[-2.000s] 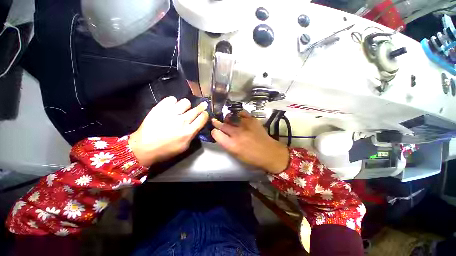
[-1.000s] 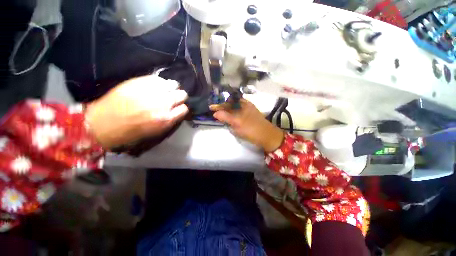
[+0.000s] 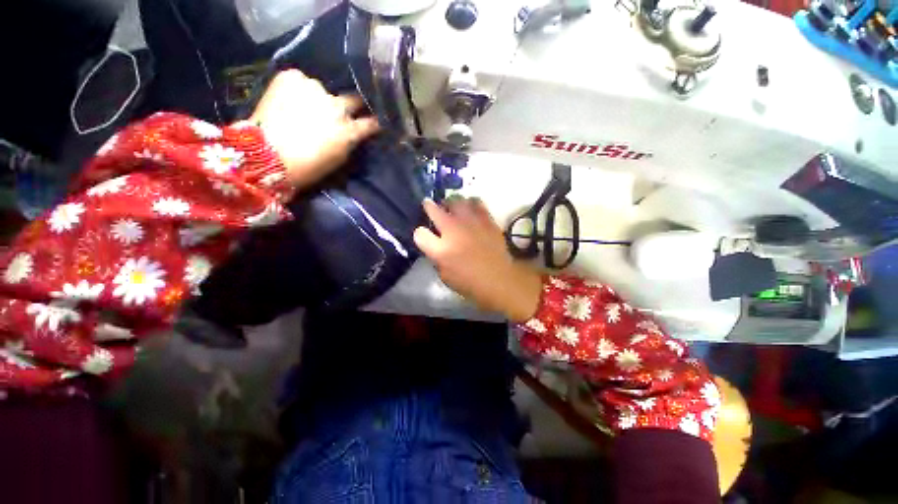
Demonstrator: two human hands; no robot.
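The dark garment (image 3: 354, 236) lies left of the needle area, with thin white lines on it, and hangs over the table's front edge. My left hand (image 3: 310, 128) is closed on the dark cloth above and left of the presser foot (image 3: 445, 169). My right hand (image 3: 471, 246) rests at the cloth's edge just below the presser foot, fingertips at the foot, thumb toward the cloth; whether it grips the cloth is unclear. The white sewing machine (image 3: 610, 108) carries red "SunSir" lettering. A gold-marked label patch (image 3: 239, 87) shows beside my left hand.
Black-handled shears (image 3: 544, 234) lie on the bed right of my right hand. A white rounded object (image 3: 674, 258) and a control box with a green display (image 3: 785, 293) are further right. A white cord loop (image 3: 106, 91) lies far left. A blue pegged tray (image 3: 866, 39) is top right.
The garment has been turned and shifted toward the front edge, showing more white lines. My left hand has moved up and grips cloth there. The camera view has shifted.
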